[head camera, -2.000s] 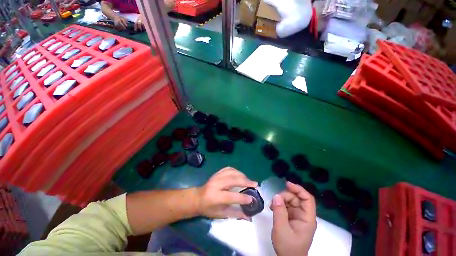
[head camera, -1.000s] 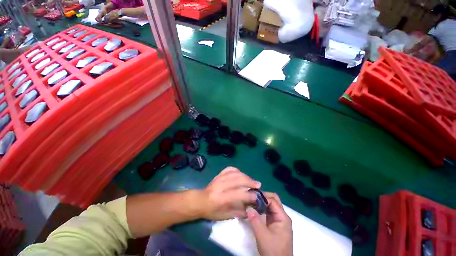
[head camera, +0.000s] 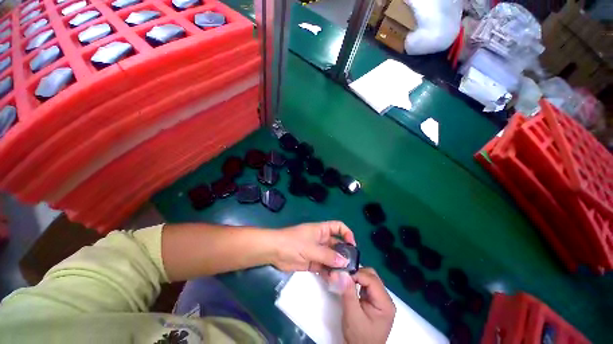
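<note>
My left hand (head camera: 310, 247) holds a black rounded device unit (head camera: 347, 256) in its fingertips, glossy face partly towards me. My right hand (head camera: 366, 306) is at the unit's lower edge, thumb and fingers pinched close together. A pale glare shows at the right fingertips; I cannot tell whether it is film. A white sheet (head camera: 312, 308) lies on the bench under the hands. Loose black units (head camera: 272, 199) lie beyond my left hand, and more dark units (head camera: 412, 277) lie in a band to the right.
A tall red-orange tray stack (head camera: 195, 87) with grey-faced units stands at left. A tray (head camera: 503, 319) is cut off at lower right. Crooked trays (head camera: 531, 158) lie at far right. A metal upright (head camera: 271, 67) rises from the green bench (head camera: 329, 117). Torn white paper (head camera: 386, 85) lies beyond.
The view has tilted and shifted. Two seconds ago the hands were apart, with a clear piece by the right fingers; since then the right hand has come to the unit and stays there.
</note>
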